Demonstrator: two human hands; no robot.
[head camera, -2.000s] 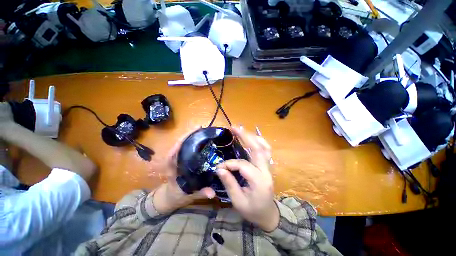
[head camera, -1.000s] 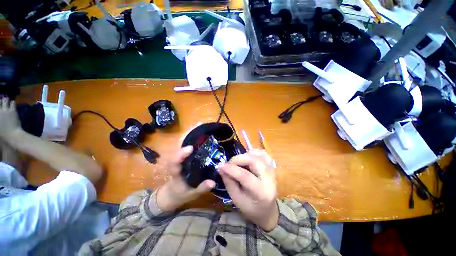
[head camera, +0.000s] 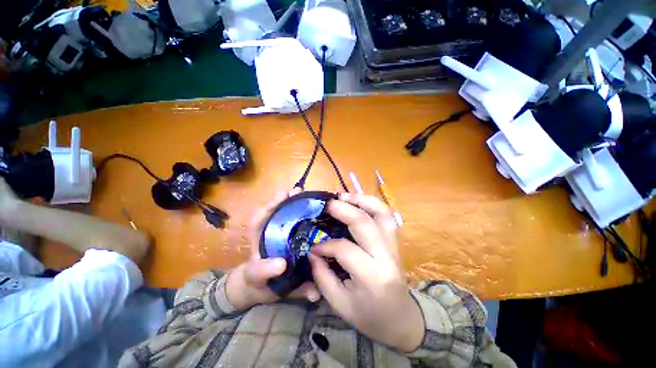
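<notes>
A black rounded camera head shell (head camera: 283, 231) is in front of me, its open side facing up. A small circuit board (head camera: 303, 241) with silver and blue-white patches shows inside it. My left hand (head camera: 257, 277) holds the shell by its left and lower rim. My right hand (head camera: 367, 269) is over the right side, thumb and fingertips pinched at the board; what they pinch is hidden. A slim hand tool (head camera: 385, 192) with a yellow-orange middle lies on the bench just beyond my right hand.
Two lens modules (head camera: 178, 185) lie at left. White camera units stand behind (head camera: 289, 75) and at right (head camera: 532, 154), with black tail cables. A parts tray (head camera: 424, 68) is at the back. Another person's arm (head camera: 79, 230) rests on the bench at far left.
The shell has tilted, showing more of its shiny black outer face. My right fingers have moved further over its right side. More of the slim tool shows. The view has shifted slightly.
</notes>
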